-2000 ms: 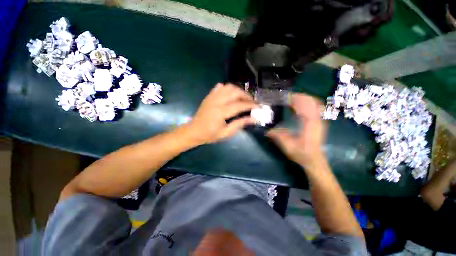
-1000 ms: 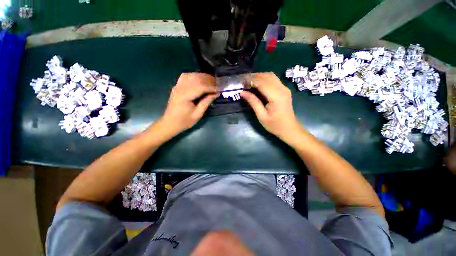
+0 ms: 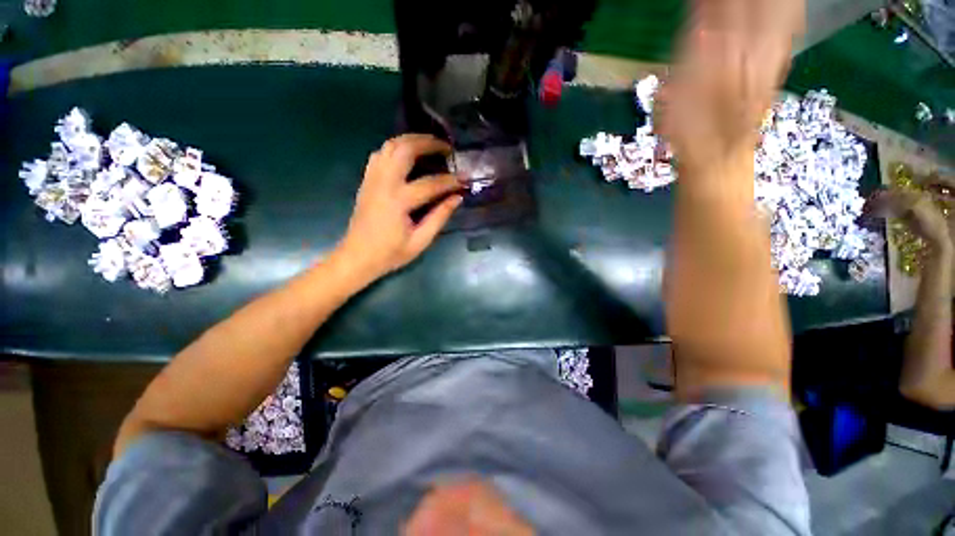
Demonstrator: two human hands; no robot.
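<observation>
A white plastic part with a little metal showing sits at the front of the fixture on the black hand press. My left hand is at the fixture's left side, with thumb and fingertips closed on the part's left edge. My right hand is raised at the upper right, strongly blurred, in front of the right-hand pile of parts. Its fingers and anything in them cannot be made out. The press lever's grip cannot be made out.
A smaller pile of parts lies on the dark green bench top at the left. A red-tipped thing is right of the press. Trays of parts are under the bench. Another person's hand is by brass-coloured parts.
My right hand has left the fixture and moved up and to the right. My left hand has stayed at the fixture. Over the last second the view has shifted slightly.
</observation>
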